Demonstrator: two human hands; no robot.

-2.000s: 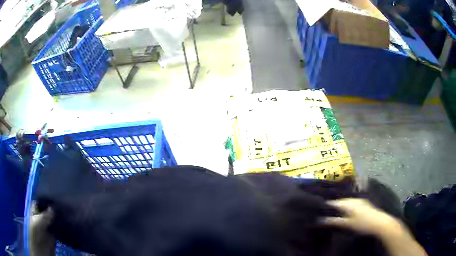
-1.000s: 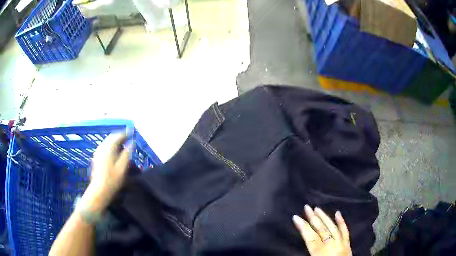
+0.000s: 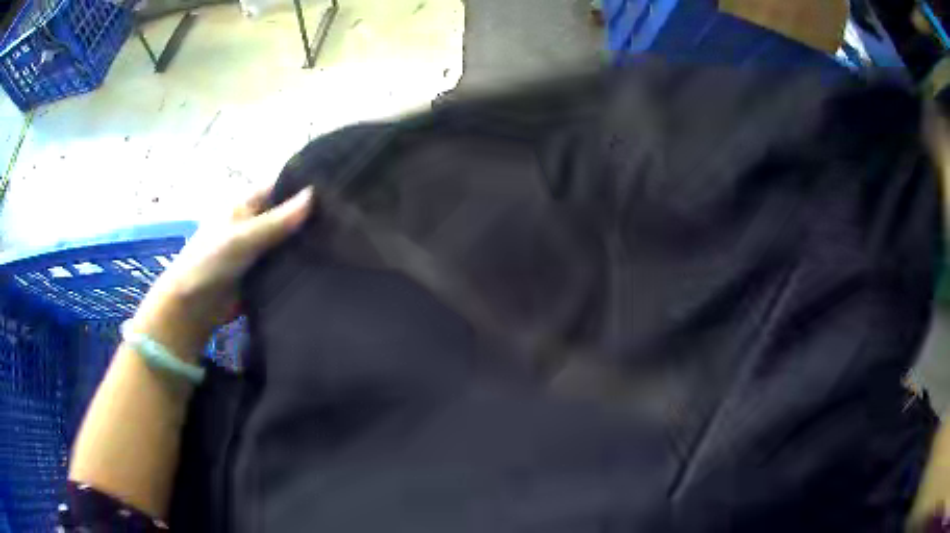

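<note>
A dark denim garment [image 3: 479, 312] is held up and spread wide in front of me, blurred by motion. A pale seam line runs slantwise across it. My left hand [image 3: 245, 245] grips its upper left edge, thumb on the near side. My right hand is mostly cut off; only part of the right arm [image 3: 934, 479] shows at the right edge, and its fingers cannot be made out. The stool is hidden.
A blue plastic crate [image 3: 99, 265] stands at the left beside my forearm. Another blue crate [image 3: 65, 44] is on the floor at the upper left, near metal stand legs [image 3: 313, 36]. A blue bin [image 3: 677, 36] with cardboard [image 3: 797, 19] is at the back right.
The garment has risen from lying low in front of me to being held up and spread. My left hand has moved from over the crate's edge to the garment's upper left edge. My right hand has moved right.
</note>
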